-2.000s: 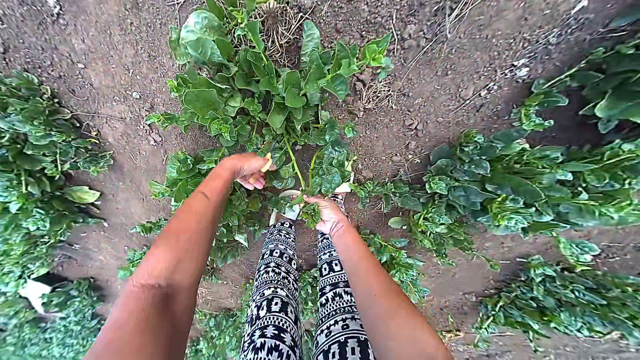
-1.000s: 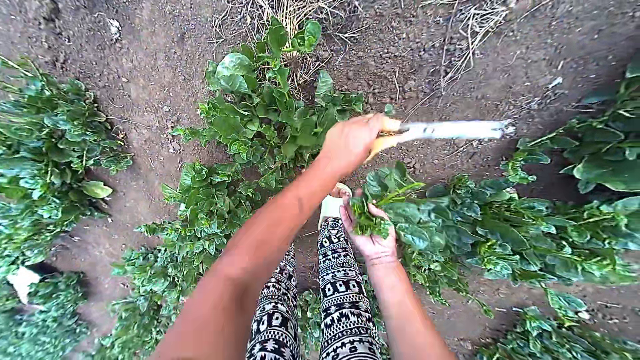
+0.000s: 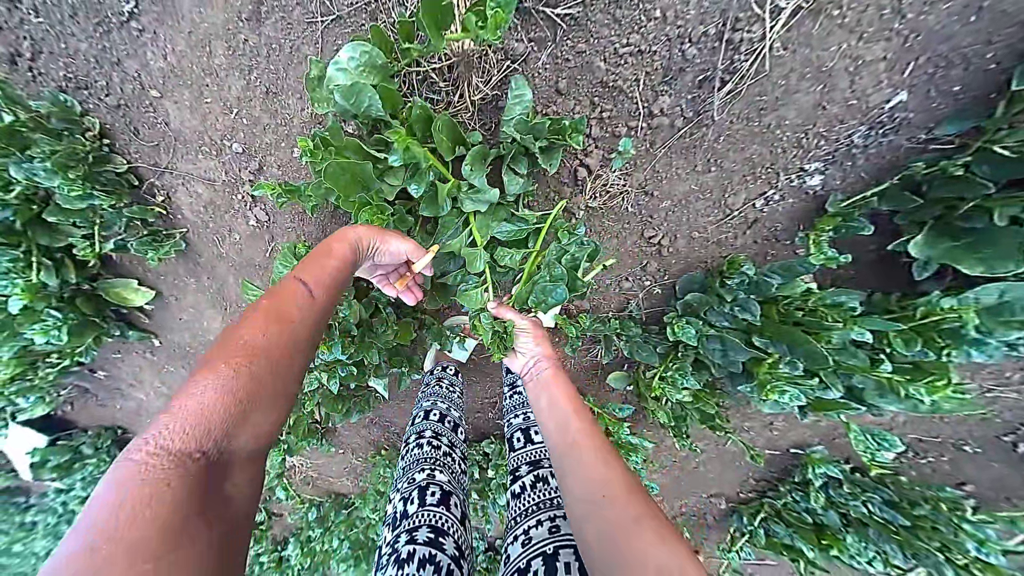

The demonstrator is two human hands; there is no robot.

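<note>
My left hand (image 3: 394, 264), at the end of the arm from the lower left, is closed around the yellowish handle (image 3: 424, 260) of a knife. The blade cannot be made out in this view. To its right, my right hand (image 3: 524, 336) pinches leafy green stems (image 3: 490, 328) between thumb and fingers, in front of my feet. Several pale cut-looking stem ends (image 3: 552, 224) stand up just beyond the right hand. Both hands are over a leafy green plant (image 3: 352, 176) with broad glossy leaves, which spreads up and left of them.
Brown soil (image 3: 680, 72) with dry straw (image 3: 756, 72) lies beyond the plant. More leafy plants (image 3: 792, 336) grow at the right, with another row (image 3: 72, 216) at the left. My legs in patterned trousers (image 3: 432, 480) stand below the hands. A white object (image 3: 22, 448) lies at the lower left.
One second ago my left hand held the knife out to the right with its blade showing; it has moved back left. My right hand has moved from the right-side plants back to the middle.
</note>
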